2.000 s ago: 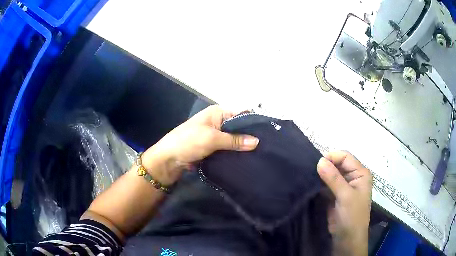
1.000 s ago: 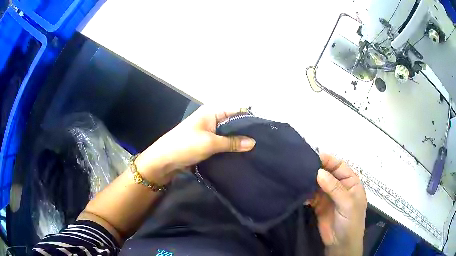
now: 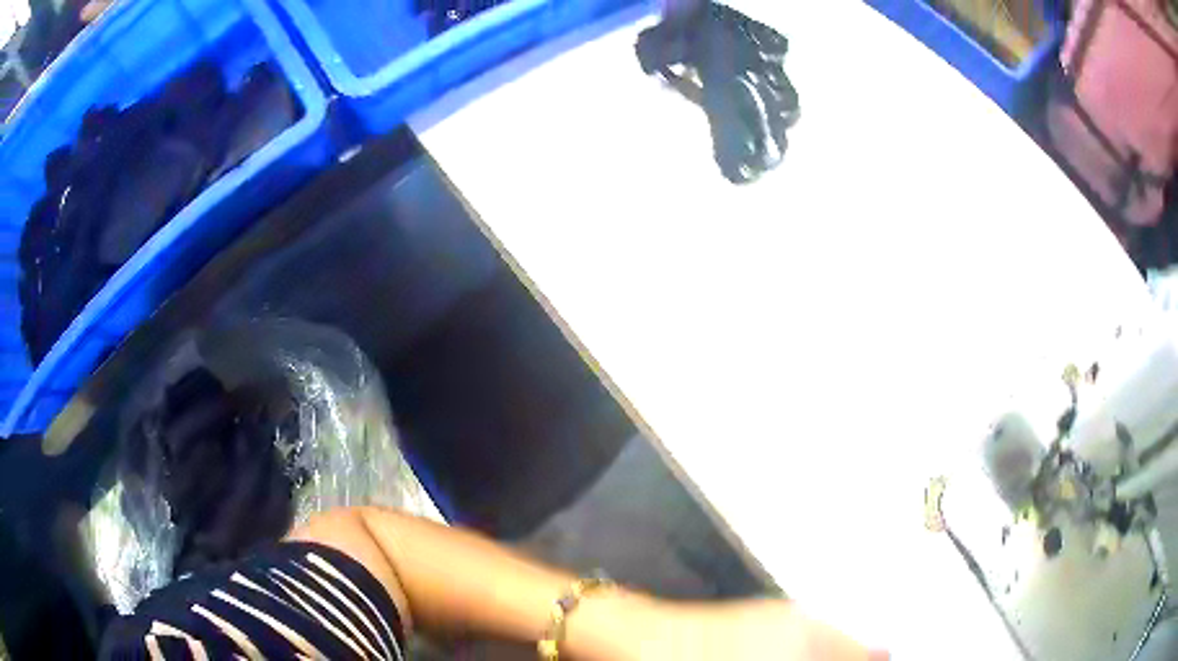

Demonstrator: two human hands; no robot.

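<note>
My left hand is blurred and cut off by the bottom edge, over the table's near edge; its fingers and anything in them cannot be made out. My right hand is out of the picture. The sewn black piece does not show. The sewing machine's needle area is at the lower right, beyond my left hand, with dark lint around it. A tangle of black strips lies on the white table at the top.
Blue bins stand at the left and top left; one holds black pieces. A clear plastic bag with black contents is beside my left forearm. A blue rim and pink material are at the upper right.
The view has swung left and up, so the machine sits lower and the bins and strips show. My left hand has moved down and right. My right hand and the black piece have left the picture.
</note>
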